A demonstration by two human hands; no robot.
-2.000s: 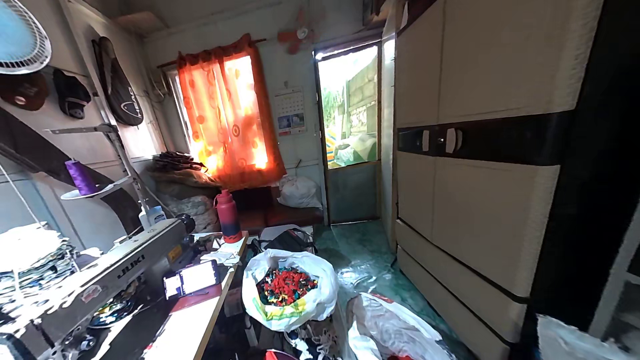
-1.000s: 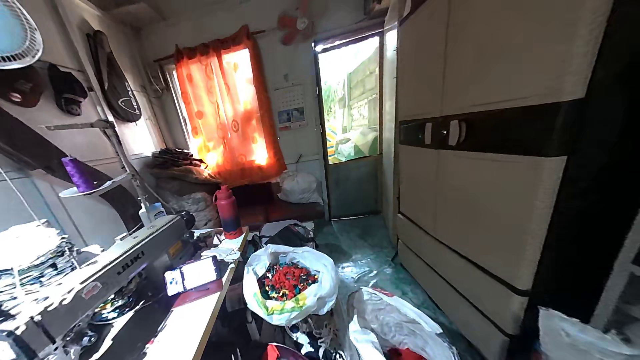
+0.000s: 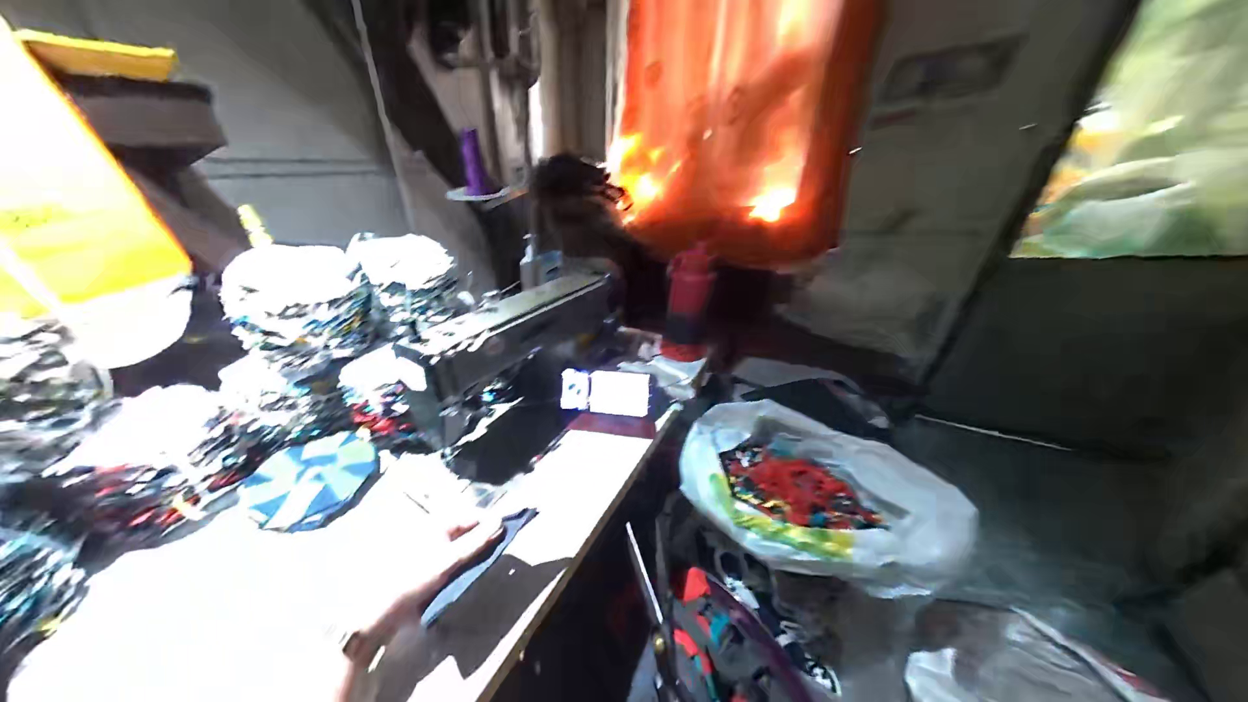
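Note:
My left hand point(image 3: 414, 600), blurred and partly washed out by sunlight, reaches over the sewing table point(image 3: 595, 458) from the lower edge. A narrow blue-grey cloth piece point(image 3: 468, 575) runs along its fingers, its shadow on the tabletop. To the left lies a round blue patterned cloth piece point(image 3: 310, 481), near stacks of cut cloth point(image 3: 292, 292). Beyond the hand stands the sewing machine point(image 3: 517, 322), with a lit phone point(image 3: 606, 392) beside it. Scissors with parted blades point(image 3: 651, 595) show low in the middle; no hand is visible on them. My right hand is out of view.
Right of the table sits a plastic bag point(image 3: 926, 507) of red and dark scraps. Patterned cloth point(image 3: 712, 624) lies below it, another plastic bag point(image 3: 985, 663) at lower right. A red bottle point(image 3: 688, 302) stands at the table's far end, a purple thread cone point(image 3: 474, 164) behind the machine.
The view has swung left and down onto the table. My left hand, the blue-grey cloth piece and the scissors have come into view.

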